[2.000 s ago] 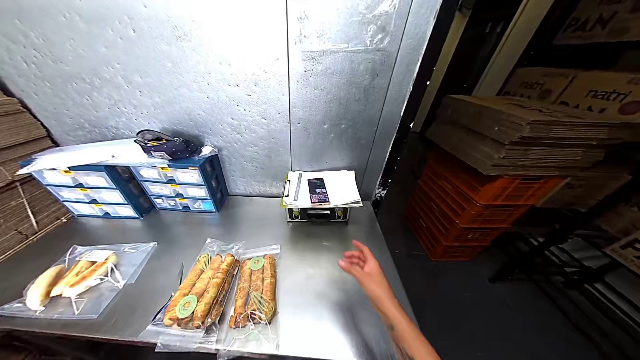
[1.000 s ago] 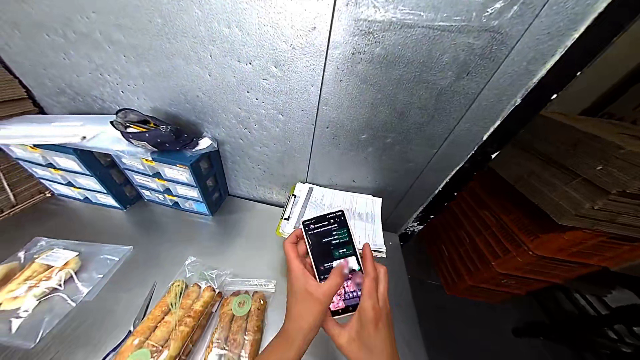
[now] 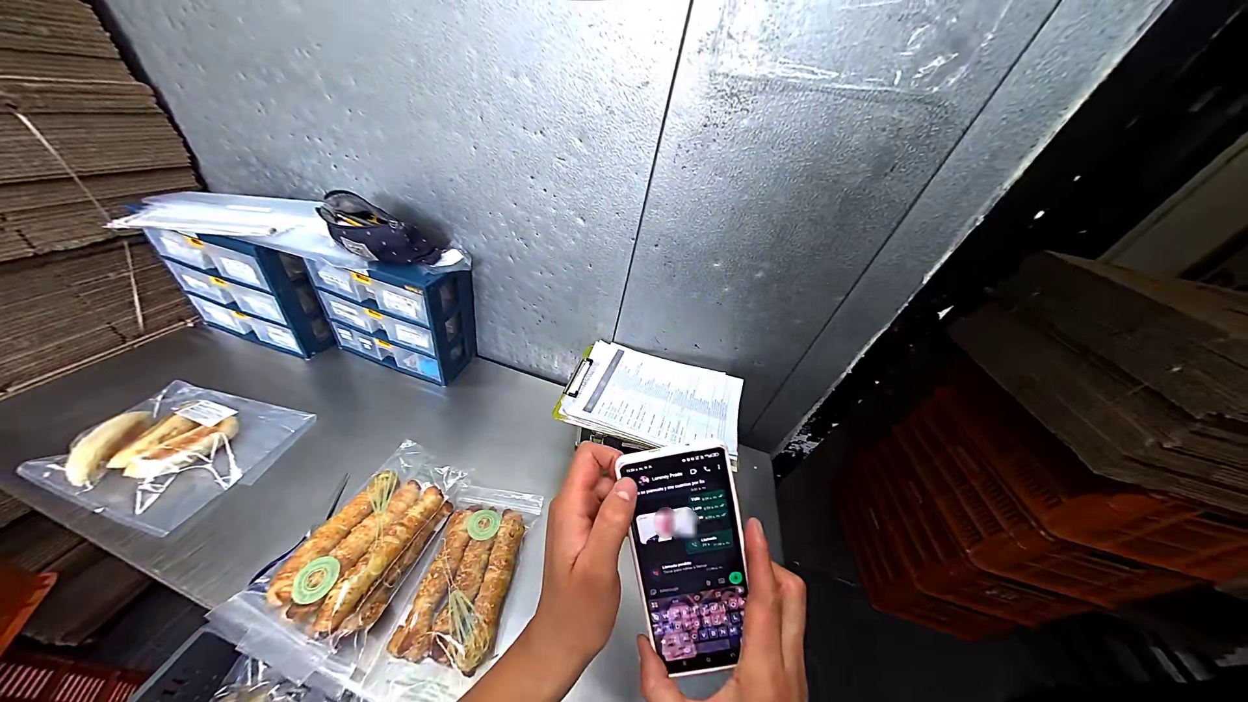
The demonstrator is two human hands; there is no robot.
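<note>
A smartphone with a lit screen, showing a chat and a keyboard, is held upright between both hands over the table. My left hand grips its left edge, the thumb near the upper left corner. My right hand holds the lower right edge and bottom corner. Behind the phone, a clipboard with printed sheets lies on a case that is mostly hidden. Left of my hands are two clear bags of browned bread sticks, a larger one and a smaller one, with round green stickers.
Another clear bag with pale bread rolls lies on the metal table. Blue drawer units stand by the wall under a dark pouch. Stacked cardboard is at left; orange crates under flattened cardboard stand at right.
Two seconds ago the phone lay on the clipboard and my right hand was empty over the table. Both hands now hold the phone. My left thumb has moved from the screen's lower part to its upper left edge.
</note>
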